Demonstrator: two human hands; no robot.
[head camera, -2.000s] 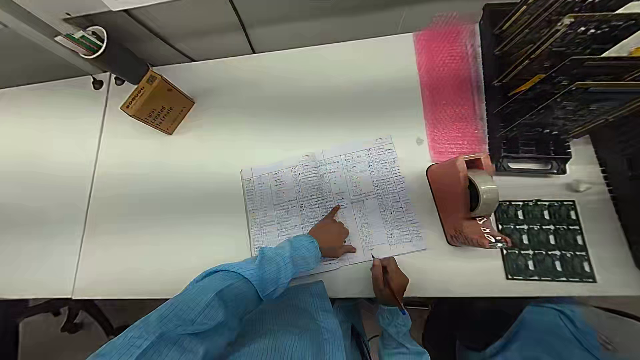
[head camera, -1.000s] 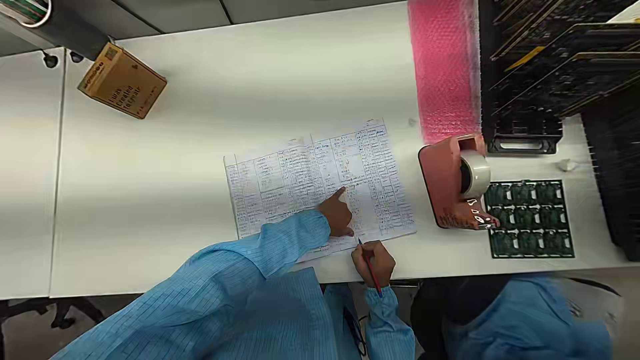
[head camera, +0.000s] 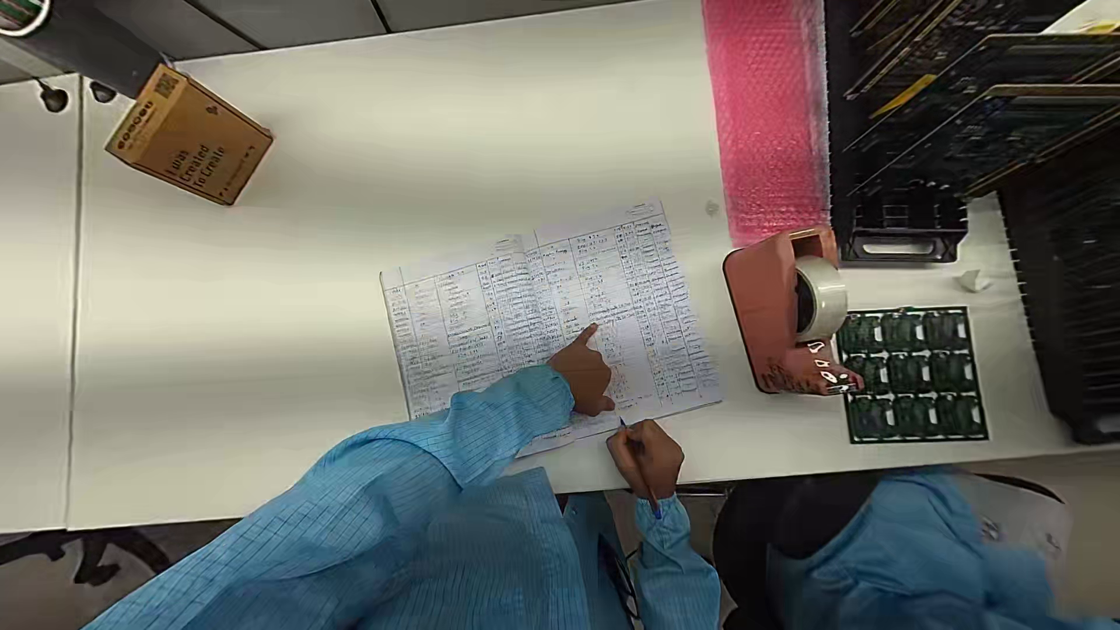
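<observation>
An open notebook (head camera: 472, 324) with handwritten ruled columns lies on the white table. My left hand (head camera: 584, 372) rests on its right page, index finger extended onto the rows, holding nothing. At the lower edge of that page my right hand (head camera: 647, 457) grips a pen (head camera: 649, 494), its tip near the paper. Both arms wear blue checked sleeves.
Right of the notebook stand a red tape dispenser (head camera: 761, 306) with a tape roll (head camera: 822, 299), a green circuit board panel (head camera: 914, 376), pink bubble wrap (head camera: 770, 122) and black racks of boards (head camera: 901, 236). A cardboard box (head camera: 192, 136) sits upper left. A person in blue (head camera: 910, 560) is at lower right.
The view has shifted and come closer. My left index finger still points at the right page, and the pen remains in my right hand near the page's lower edge.
</observation>
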